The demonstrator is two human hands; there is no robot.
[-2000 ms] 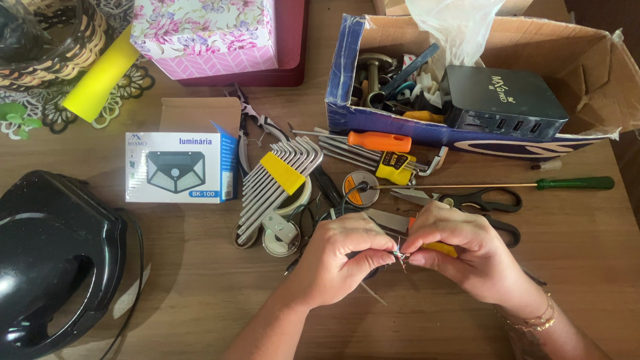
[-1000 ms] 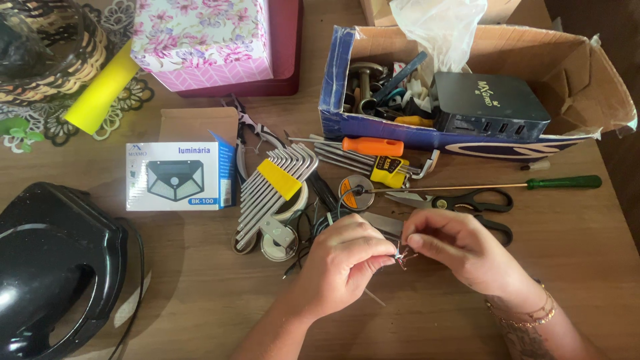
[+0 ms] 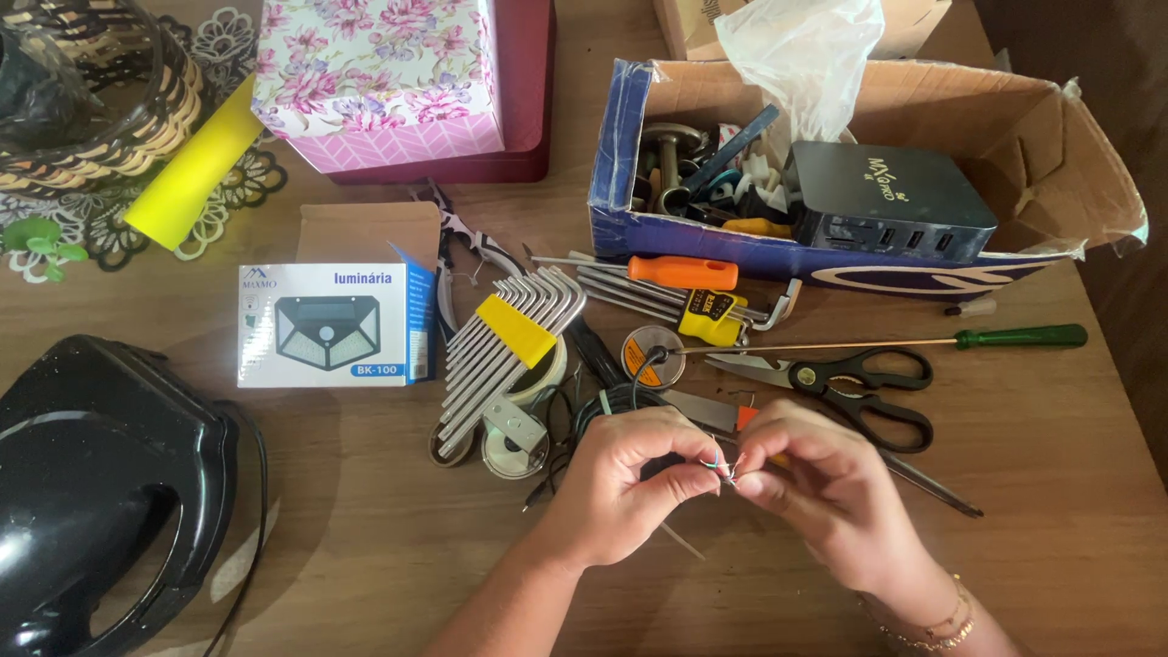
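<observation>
Thin stripped wires (image 3: pixel 727 467) of several colours are pinched between both hands. My left hand (image 3: pixel 639 484) grips them between thumb and index finger; my right hand (image 3: pixel 812 493) holds the wire ends from the other side, fingertips nearly touching. Behind the hands lies a coil of black cable (image 3: pixel 630 399), partly hidden. A hex key set in a yellow holder (image 3: pixel 516 331) lies beyond my left hand, beside a metal-bracketed round part (image 3: pixel 516 438). Black-handled scissors (image 3: pixel 853 379) and a green-handled screwdriver (image 3: pixel 1020 337) lie beyond my right hand. An orange-handled screwdriver (image 3: pixel 683 272) rests farther back.
A blue cardboard box (image 3: pixel 613 173) of tools, with a black TV box (image 3: pixel 899 201), stands at the back right. A solar light's carton (image 3: pixel 324 326), pliers (image 3: pixel 474 239) and a floral box (image 3: pixel 383 73) are at the back left. A glossy black appliance (image 3: pixel 100 493) occupies the left.
Both hands stay together at the wires. The right hand's fingers have shifted slightly around the wire ends.
</observation>
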